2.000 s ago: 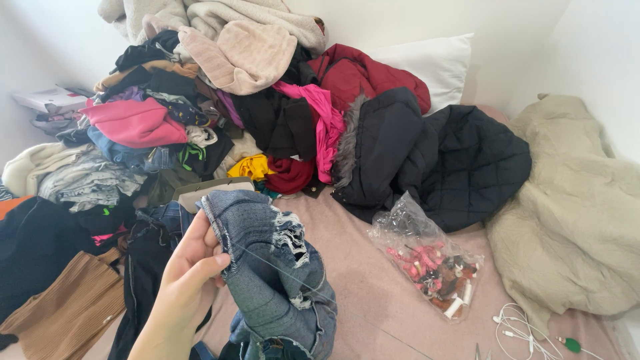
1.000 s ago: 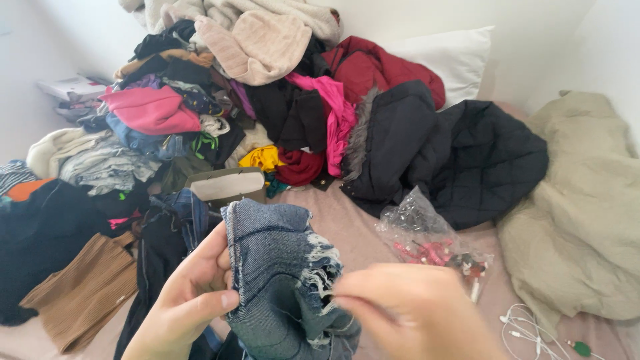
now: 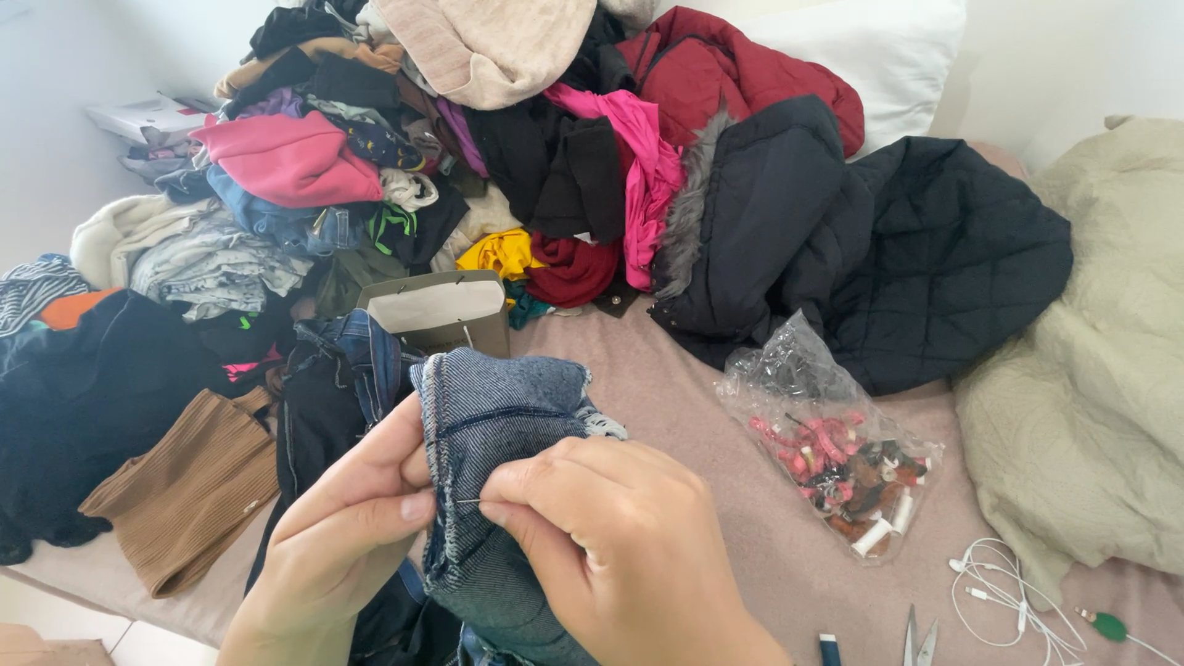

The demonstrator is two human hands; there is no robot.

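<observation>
Blue denim fabric [image 3: 509, 398] with a stitched seam and a frayed white patch hangs between my hands. My left hand [image 3: 356, 518] grips its left edge, thumb in front near the seam. A thin sewing needle [image 3: 469, 500] is pinched between thumb and index finger of my right hand [image 3: 601, 527], its tip pointing left at the seam. Whether the tip has entered the cloth, I cannot tell. My right hand covers part of the denim.
Piled clothes [image 3: 287, 157] lie behind, beside a dark puffer jacket [image 3: 786, 203]. On the pink bedding [image 3: 666, 407] are a clear plastic bag of thread spools and trimmings [image 3: 842, 462], scissors [image 3: 918, 638], a white cable [image 3: 1008, 592] and an open paper bag [image 3: 481, 328].
My right hand, out of view two seconds ago, has come in from the right and moved left across the denim to near the seam. The view has come closer.
</observation>
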